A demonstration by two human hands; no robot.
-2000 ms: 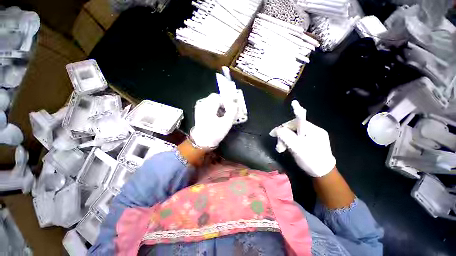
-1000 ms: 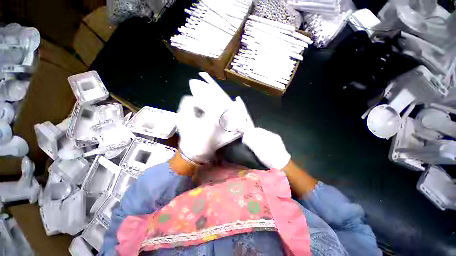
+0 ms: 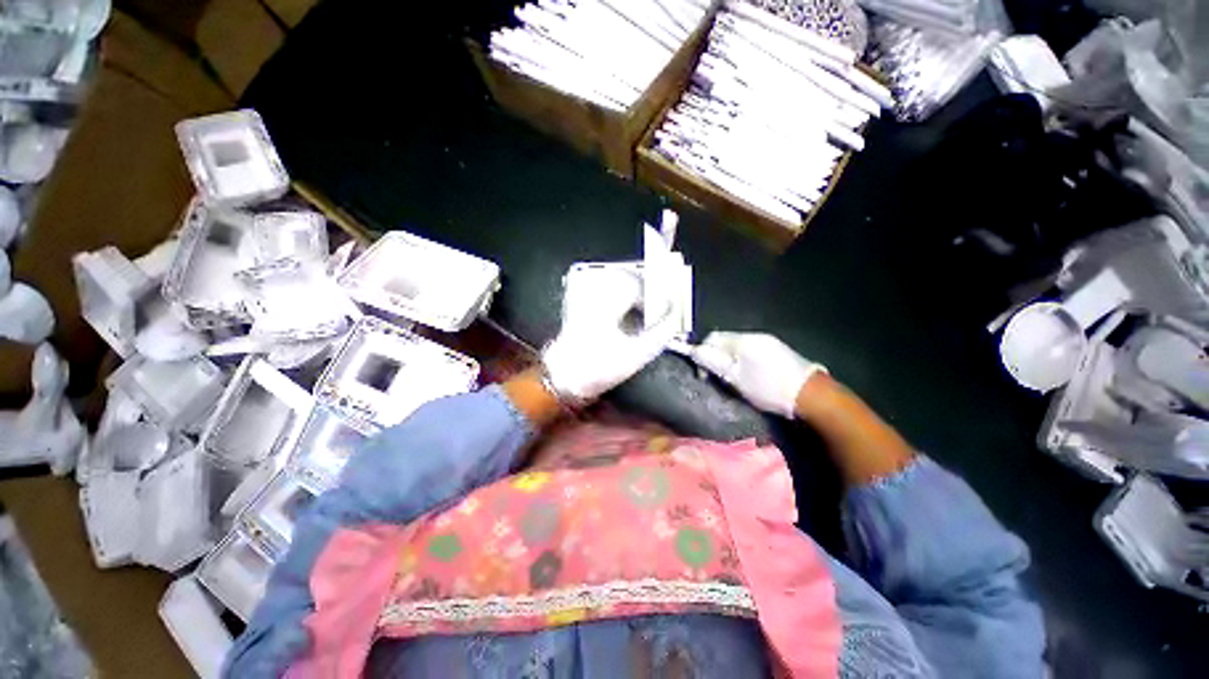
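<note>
My left hand (image 3: 603, 342), in a white glove, grips a white housing (image 3: 674, 289) in front of my chest. A narrow upright white piece stands up from it near the fingertips. My right hand (image 3: 762, 371), also gloved, is at the housing's lower right corner with its fingertips together. A small thin piece seems to be between those fingertips and the housing, too blurred and white to tell what it is. The palm side of both hands is hidden.
White housings (image 3: 398, 276) are heaped at left beside brown cartons (image 3: 80, 265). Two small cartons (image 3: 723, 199) of white rods stand ahead on the dark bench. Assembled white units (image 3: 1041, 348) and crumpled black sheeting (image 3: 1021, 179) lie at right.
My left hand has shifted right and turned the housing more upright. My right hand came in from the right to the housing, then moved slightly right to its lower corner.
</note>
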